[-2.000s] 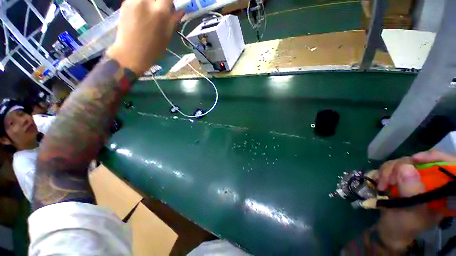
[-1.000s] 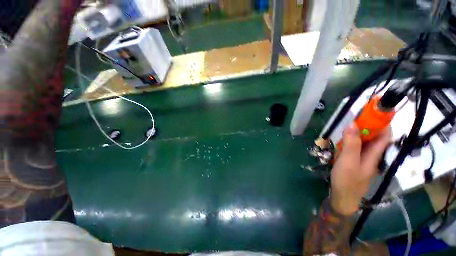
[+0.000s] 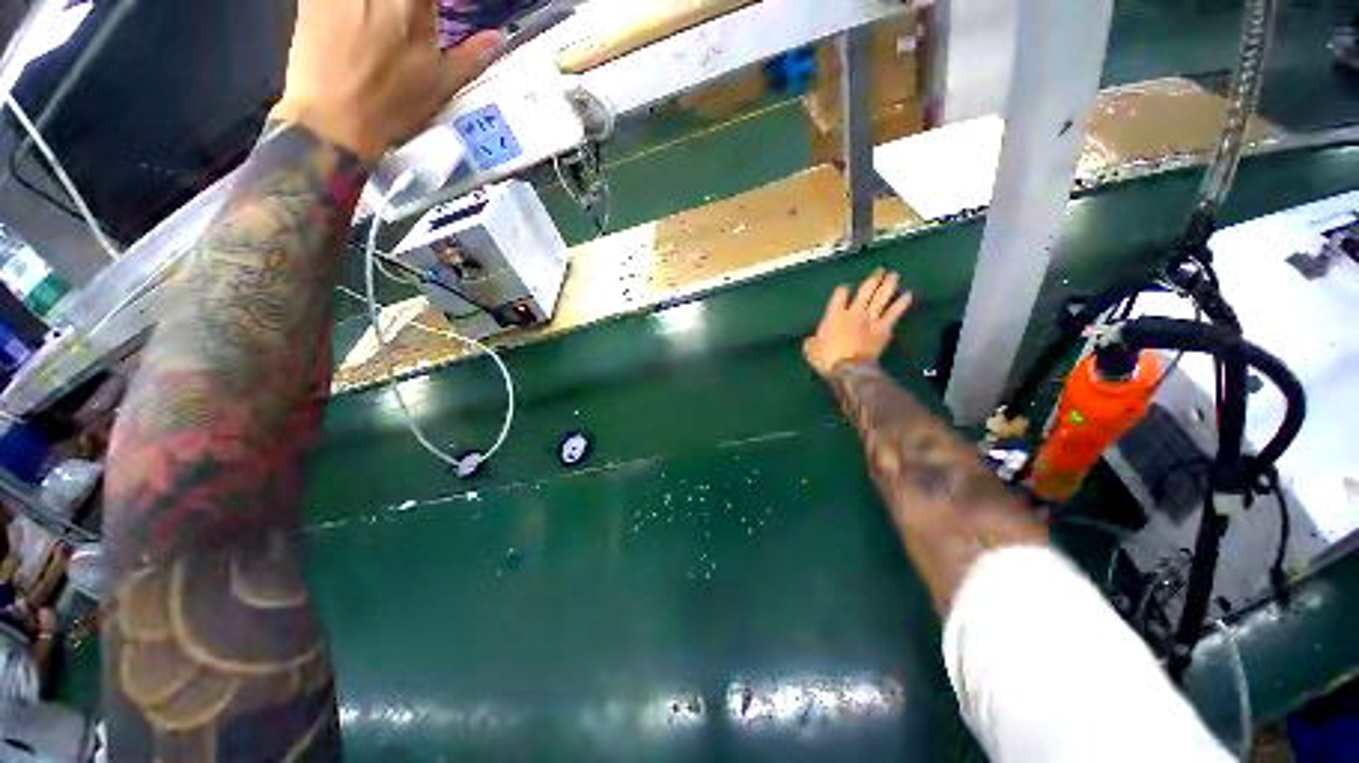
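My left hand (image 3: 365, 67) is raised at the top left by the shelf, its fingers cut off by the picture's edge; a pink-purple patch shows beside it. My right hand (image 3: 860, 324) reaches across the green belt (image 3: 641, 641), palm down with fingers spread; nothing shows in it. The orange screwdriver (image 3: 1100, 418) hangs upright at the right, untouched, its metal nozzle (image 3: 1008, 459) low on its left. Two small round housings with pale faces, one (image 3: 575, 447) and another (image 3: 470, 464), lie on the belt. Small screws (image 3: 701, 514) are scattered mid-belt.
A grey post (image 3: 1028, 224) stands right of my right hand. A white box (image 3: 485, 261) sits on the far ledge (image 3: 745, 231), with a thin white cord (image 3: 507, 380) looping onto the belt. Black hoses (image 3: 1289, 403) and a hanging chain (image 3: 1245, 105) surround the screwdriver.
My right hand has let go of the screwdriver and moved left and forward over the belt. The black cylinder seen beside the post is no longer clearly visible. My left hand shows again at the top.
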